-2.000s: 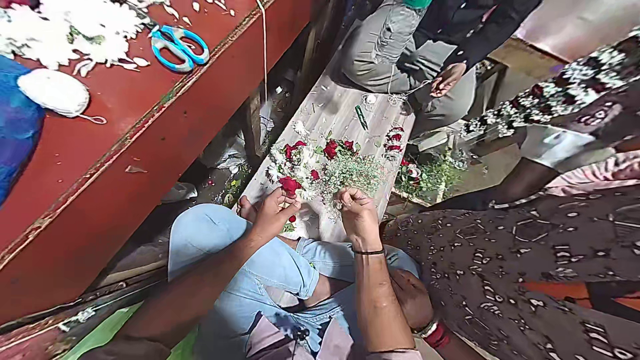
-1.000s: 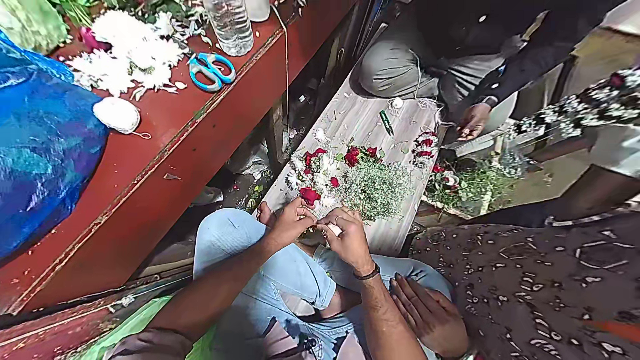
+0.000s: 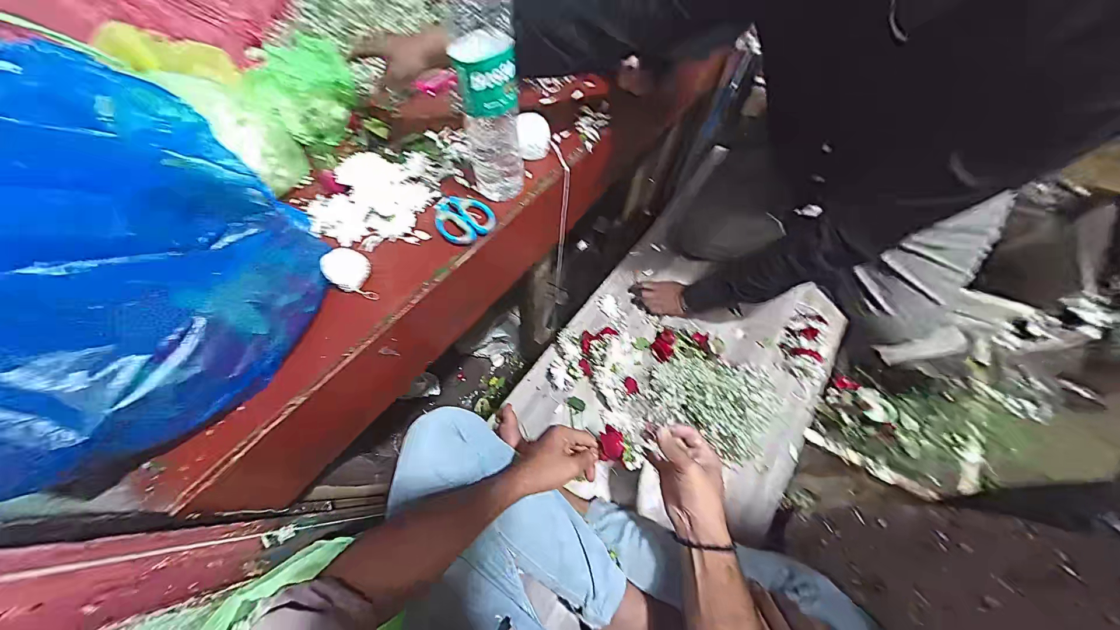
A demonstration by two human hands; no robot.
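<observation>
My left hand is closed at the near edge of a pale wooden board, its fingertips beside a red rose. Whether it grips the rose or a thread is too small to tell. My right hand, with a dark band at the wrist, has its fingers curled near the small white filler flowers. What its fingers pinch, if anything, cannot be made out. White blossoms and red roses lie in a bunch beyond both hands. Short red and white flower pieces lie at the board's right side.
On the red bench at the left are blue-handled scissors, a plastic bottle, a ball of white thread, white petals and a blue plastic bag. A person in dark clothes leans over the board's far end, a hand on it.
My hands, close together one second ago, are now apart. The other person has leaned in and reaches onto the board's far end. The view has swung to the left.
</observation>
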